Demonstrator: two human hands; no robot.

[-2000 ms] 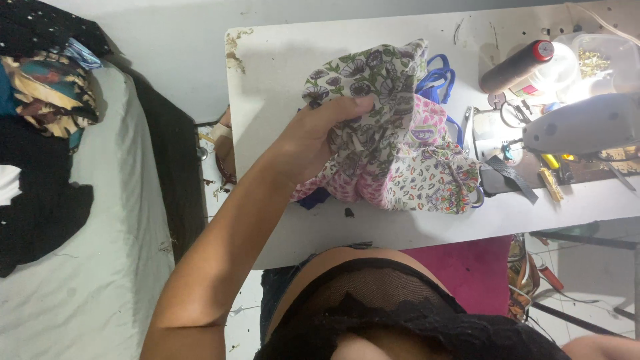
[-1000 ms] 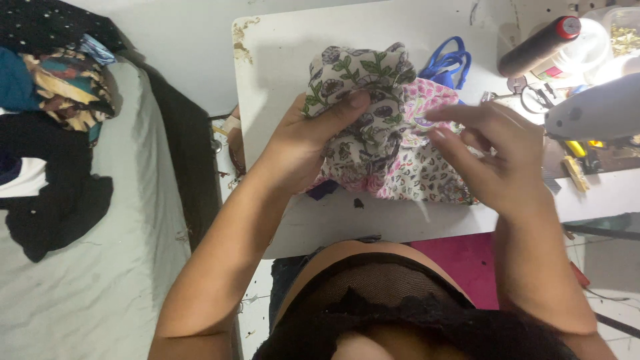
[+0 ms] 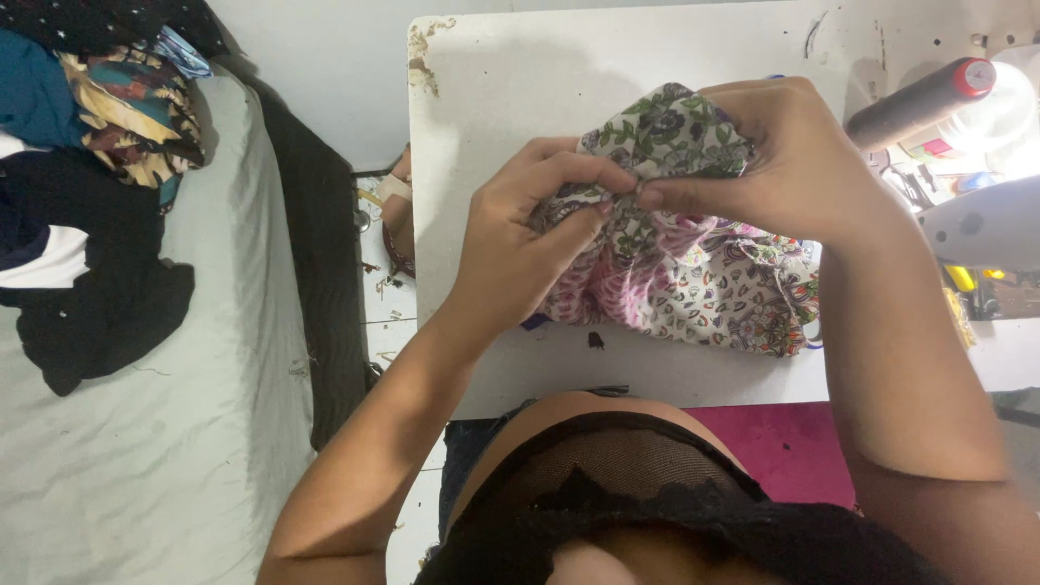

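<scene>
Above the white table (image 3: 504, 97), both hands hold one bunched floral-print fabric (image 3: 662, 130), white with green leaves and purple flowers. My left hand (image 3: 532, 219) pinches its left part between thumb and fingers. From the right, my right hand (image 3: 780, 162) grips it, with the thumb tip close to the left fingertips. Part of the cloth between them is covered by the fingers. Just below lies the patterned fabric (image 3: 707, 301), with pink areas and small multicoloured motifs, joined to or touching the held cloth; which one I cannot tell.
On the right stand a thread cone (image 3: 918, 101), a brightly lit clear container (image 3: 1003, 97) and a white sewing machine head (image 3: 987, 223). Black garments (image 3: 114, 317) and patterned clothes (image 3: 134, 114) lie on a pale covered bed (image 3: 187, 471) at left. A magenta cloth (image 3: 784, 455) is below the table edge.
My right hand, out of the fabric area two seconds ago, has come in from the right and now grips the floral fabric too. The blue straps seen earlier are mostly covered.
</scene>
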